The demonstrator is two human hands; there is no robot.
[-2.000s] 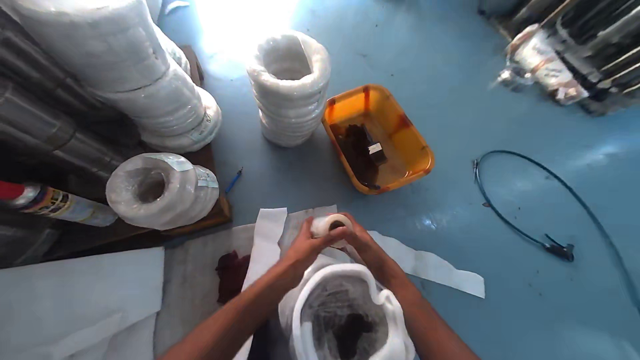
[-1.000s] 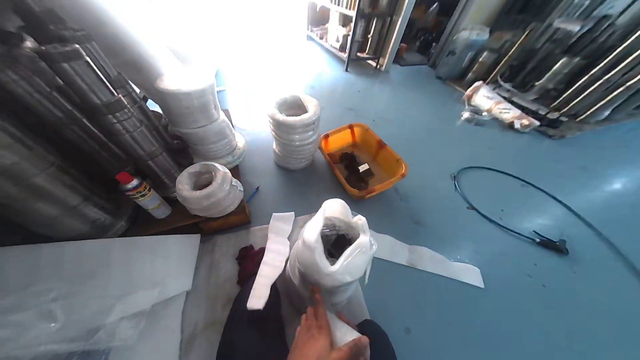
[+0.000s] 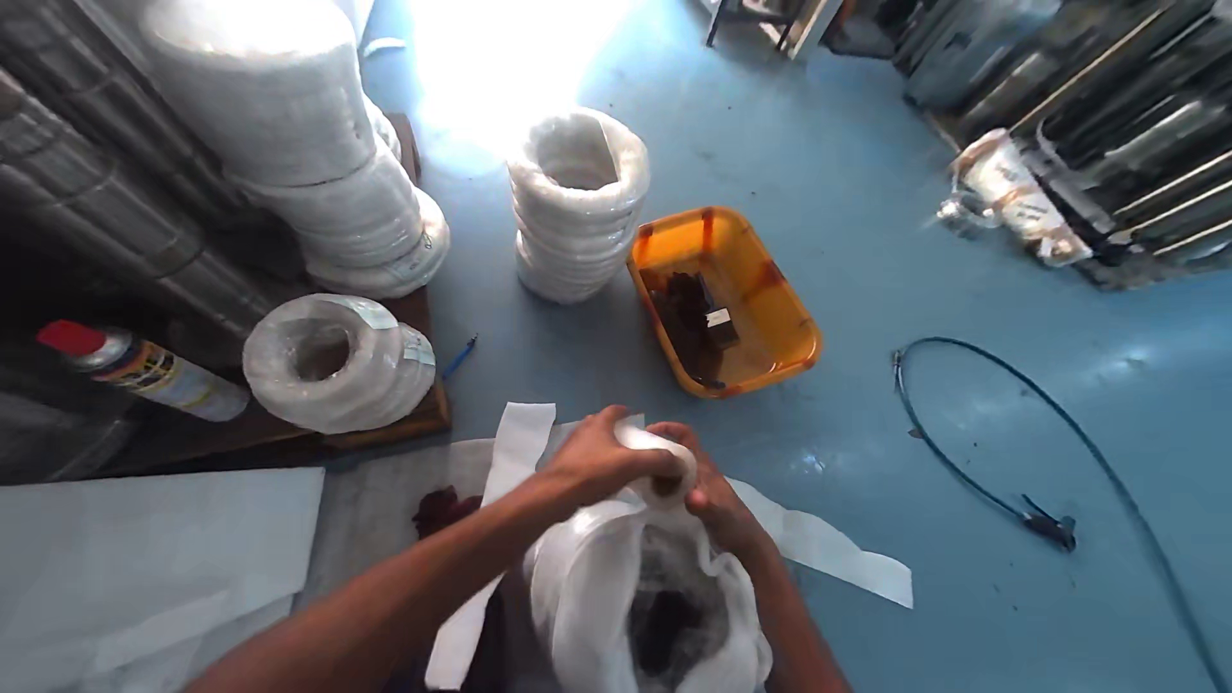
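Note:
Both hands hold a small roll of white wrapping film (image 3: 671,466) at the far side of a large white-wrapped ring-shaped bundle (image 3: 587,587). My left hand (image 3: 616,452) grips the roll from the left and top; my right hand (image 3: 707,486) is around its right side, fingers partly hidden. The bundle stands upright, its hollow centre dark. White foam strips lie on either side of it, one at the left (image 3: 520,448) and one at the right (image 3: 837,549). A dark red cloth (image 3: 443,508) lies beside the left strip.
An orange plastic tub (image 3: 770,337) with dark items stands ahead, beside a stack of wrapped coils (image 3: 577,221). More wrapped coils (image 3: 337,366), a spray can (image 3: 144,373) and a blue pen (image 3: 460,356) are at left. A dark hose (image 3: 1049,385) lies at right; white sheets (image 3: 164,568) lie lower left.
One second ago a hand was at the near side of the bundle; now both hands are at its far side with the roll. The view has tilted down.

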